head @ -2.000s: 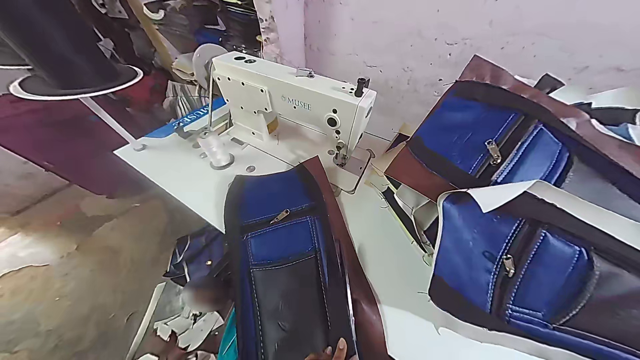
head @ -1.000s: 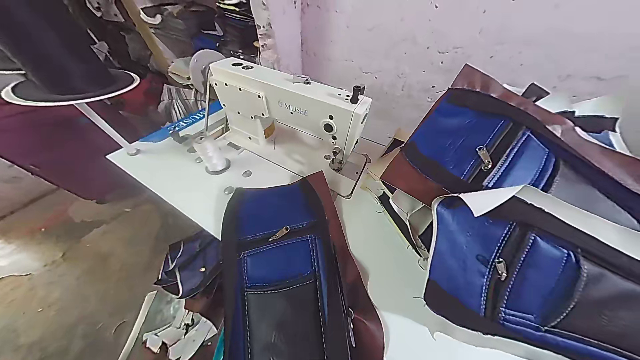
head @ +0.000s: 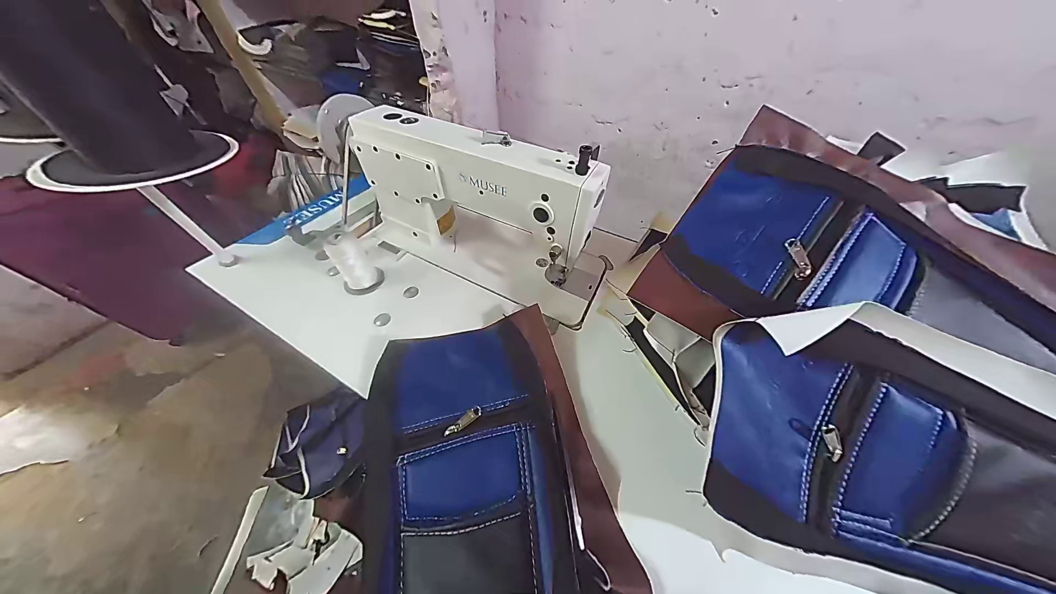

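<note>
Neither of my hands shows in the head view at this moment. A blue and black stitched panel (head: 462, 470) with a zipper and a pocket lies on brown sheet material (head: 582, 429) at the lower centre, over the table's front edge. Behind it stands a white sewing machine (head: 487, 190), its needle area (head: 561, 268) beyond the panel's top edge. A cone of white thread (head: 355, 262) stands left of the machine's arm. Two similar blue and black panels lie at the right, one farther back (head: 759, 219) on brown material, the other nearer (head: 775, 412) with a pale backing.
A large dark spool with a white-rimmed disc (head: 132, 161) rises at the upper left. Material scraps (head: 309, 544) and a dark blue bundle (head: 322, 441) lie below the table's left edge. The pink wall (head: 660, 82) stands behind the machine.
Fingers seen at the bottom edge on the centre panel two seconds ago are out of view. The panel has shifted slightly in view.
</note>
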